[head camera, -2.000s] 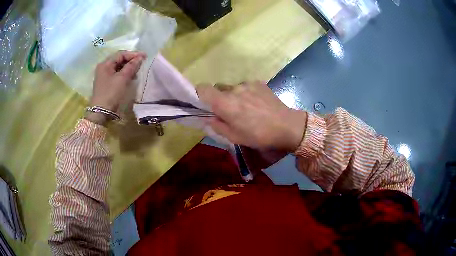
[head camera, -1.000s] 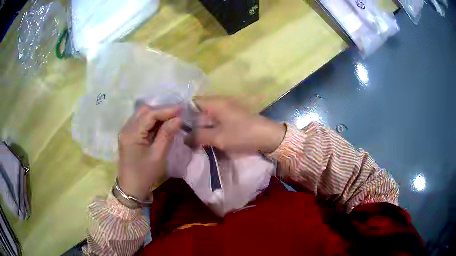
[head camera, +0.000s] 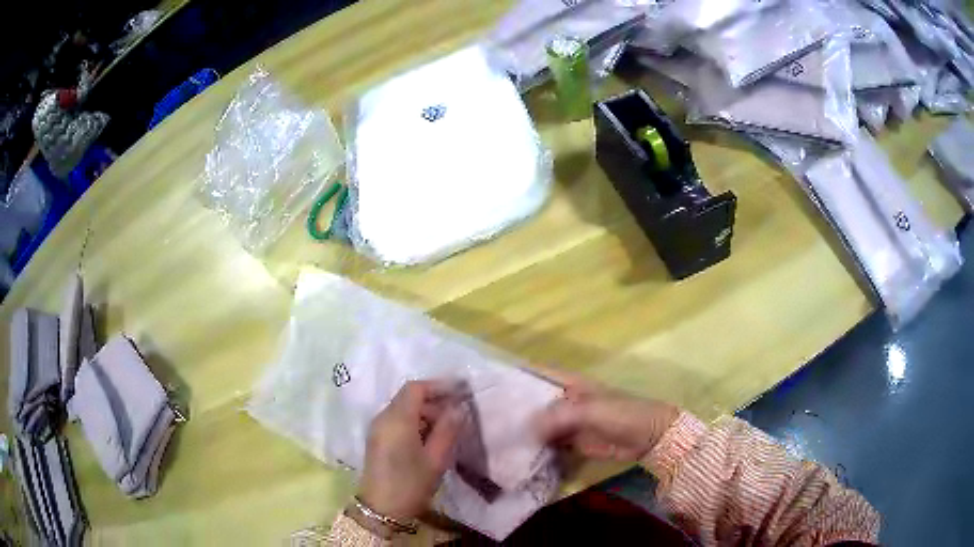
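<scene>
A pale pink pouch [head camera: 513, 427] with a dark zipper strip lies between my hands near the table's front edge. A clear poly bag [head camera: 342, 340] with a small black mark lies flat to its left and reaches under my left hand; I cannot tell how far the pouch is inside it. My left hand [head camera: 411, 443] holds the pouch's left part near the dark strip, fingers bent. My right hand [head camera: 607, 419] holds the pouch's right side; its fingertips are blurred.
A stack of empty poly bags [head camera: 449, 160], green scissors handles [head camera: 326, 212] and crumpled plastic [head camera: 267, 160] lie behind. A black tape dispenser [head camera: 668, 187] and green roll [head camera: 569, 77] stand right of them. Packed pouches [head camera: 748, 107] are heaped far right, unpacked folded pouches [head camera: 123, 411] left.
The view has shifted to show more of the table. The pouch, earlier bent open in my hands, now lies flatter beside the poly bag, with both hands on it.
</scene>
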